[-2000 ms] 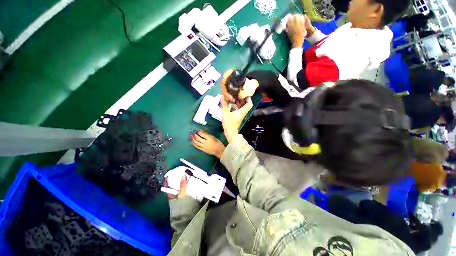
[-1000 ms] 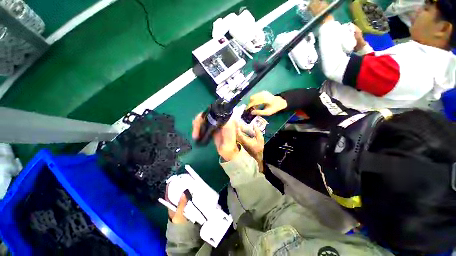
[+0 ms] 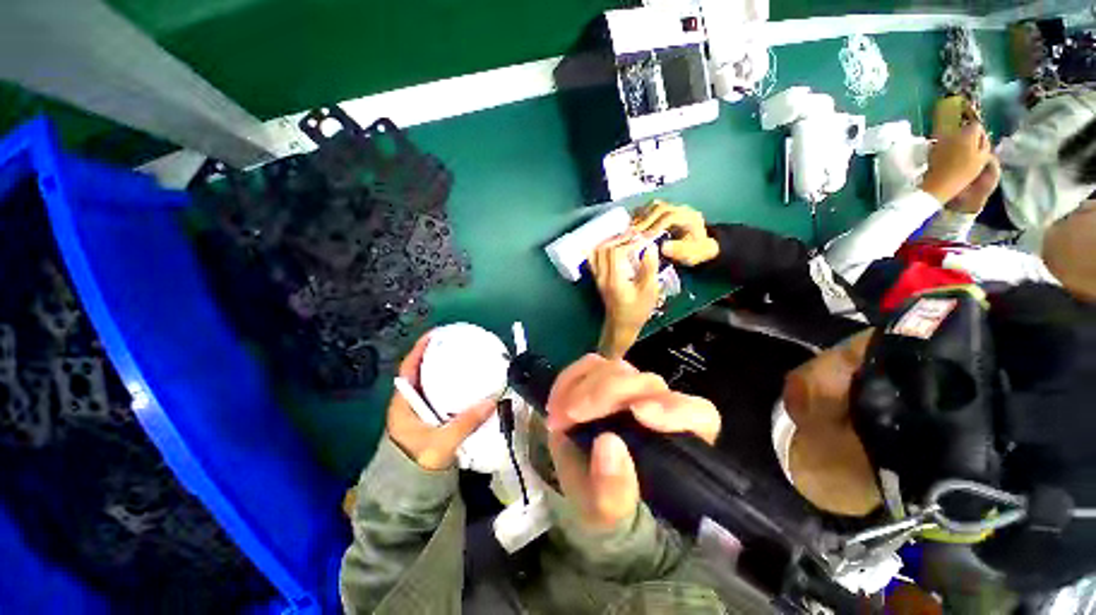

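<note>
A white security camera [image 3: 464, 370] with a round head and white antennas is low in the centre. My left hand [image 3: 423, 423] grips its head from the left side. A thin black cable hangs over its white body down to its squarish foot [image 3: 522, 524]. My right hand [image 3: 615, 435] is closed around a long black electric screwdriver [image 3: 721, 487]. The tool's tip points left at the right side of the camera head. I cannot tell whether it touches. My right fingers partly hide the tool.
Black holed plates [image 3: 349, 252] lie heaped on the green bench [image 3: 511, 192], beside a blue bin [image 3: 156, 408] holding black parts. A neighbour's hands [image 3: 643, 258] work on a white part. A white boxed device [image 3: 661, 75] and more white cameras [image 3: 820, 150] stand behind. Other people sit at right.
The view has turned and shifted. My right hand has brought the black screwdriver from near the neighbour's hands to the camera head. The camera is now held with its round head facing up.
</note>
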